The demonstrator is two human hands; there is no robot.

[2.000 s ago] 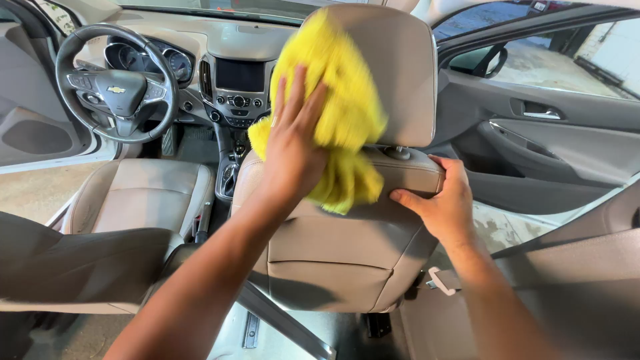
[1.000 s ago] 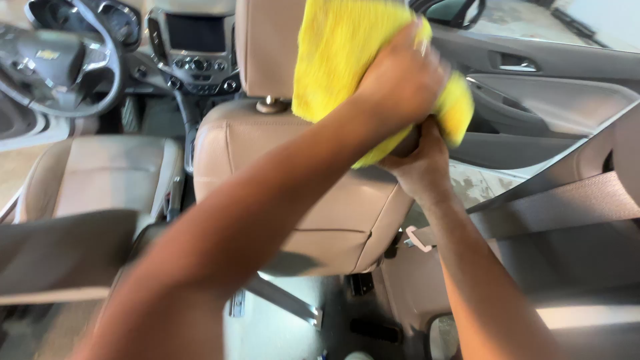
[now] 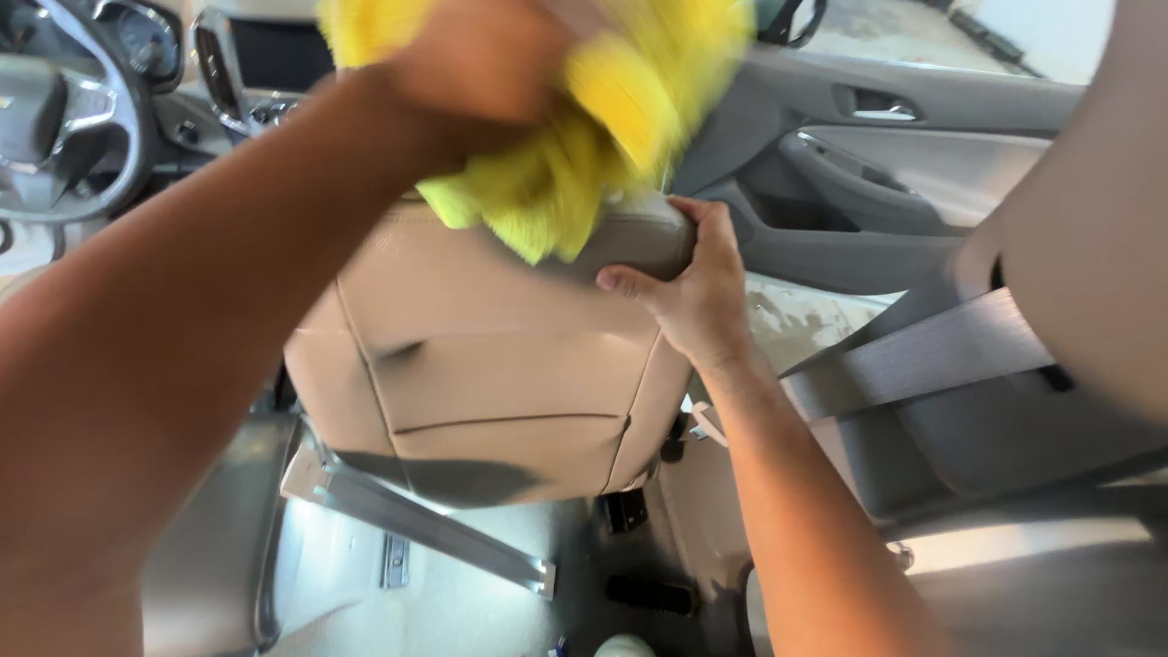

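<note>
The beige leather front passenger seat back stands before me, seen from behind. My left hand, blurred, is on a bright yellow microfiber cloth above the top of the seat back. The cloth covers the headrest area, and its lower folds hang over the seat's upper edge. My right hand grips the upper right corner of the seat back, thumb on the rear face and fingers over the top. Whether my left fingers are closed around the cloth is partly hidden by blur.
A steering wheel and a dark center screen are at the upper left. The door panel lies beyond the seat. A grey seat belt crosses at right. Below are a metal seat rail and a black brush on the floor.
My right hand, at the cloth one second ago, is now back on the seat's upper corner. My left hand has moved about with the yellow cloth. The view has come closer to the seat.
</note>
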